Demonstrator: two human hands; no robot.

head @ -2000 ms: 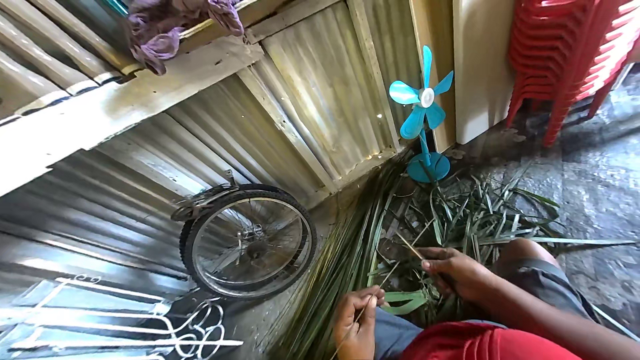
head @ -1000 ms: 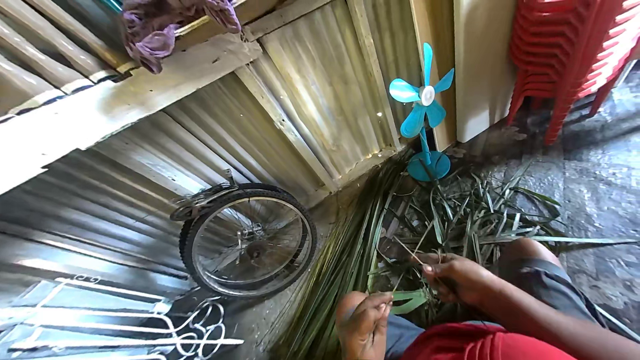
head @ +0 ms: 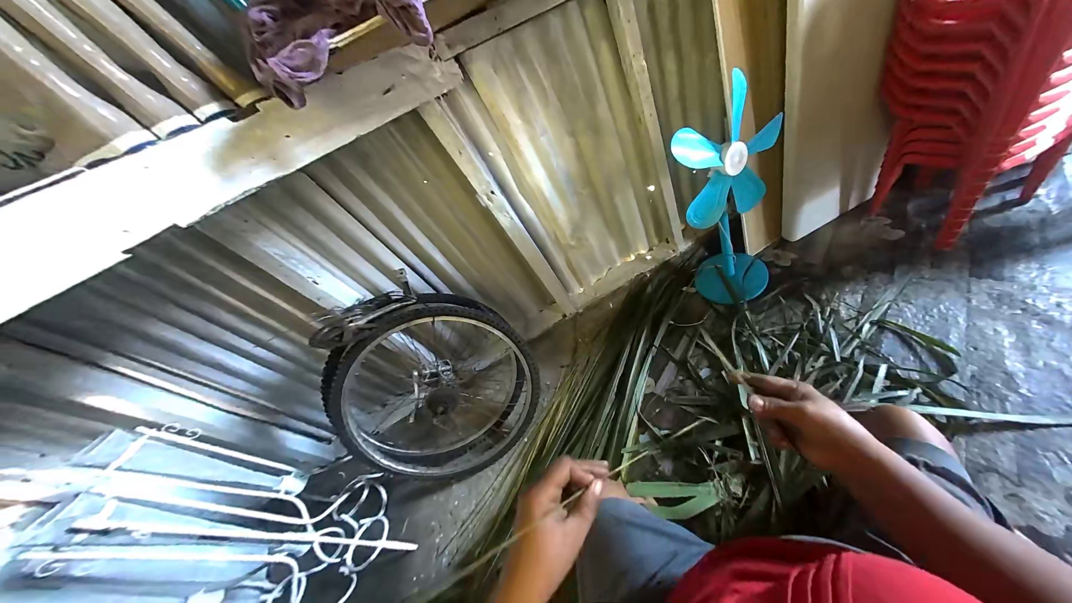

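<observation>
My left hand (head: 559, 511), low in the middle of the view, pinches a thin leaf rib (head: 511, 540) between thumb and fingers. To its right, my right hand (head: 791, 410) is closed on a short thin stick (head: 718, 352) that points up and left; whether it is a knife or a piece of rib cannot be told. Between and beyond the hands lie loose green leaf strips (head: 837, 343). A long bundle of narrow palm leaves (head: 607, 368) stretches from the wall down past my left hand. A wider green leaf piece (head: 674, 498) rests beside my knee.
A blue fan (head: 730, 280) stands by the corrugated metal wall (head: 553, 126). Bicycle wheels (head: 431, 389) lean at the left, near a white metal frame (head: 209, 494). Stacked red plastic chairs (head: 955, 100) stand at the upper right, and purple cloth (head: 293, 59) hangs at the top.
My hands have moved farther apart than one second ago. The thin rib now shows plainly across my left hand.
</observation>
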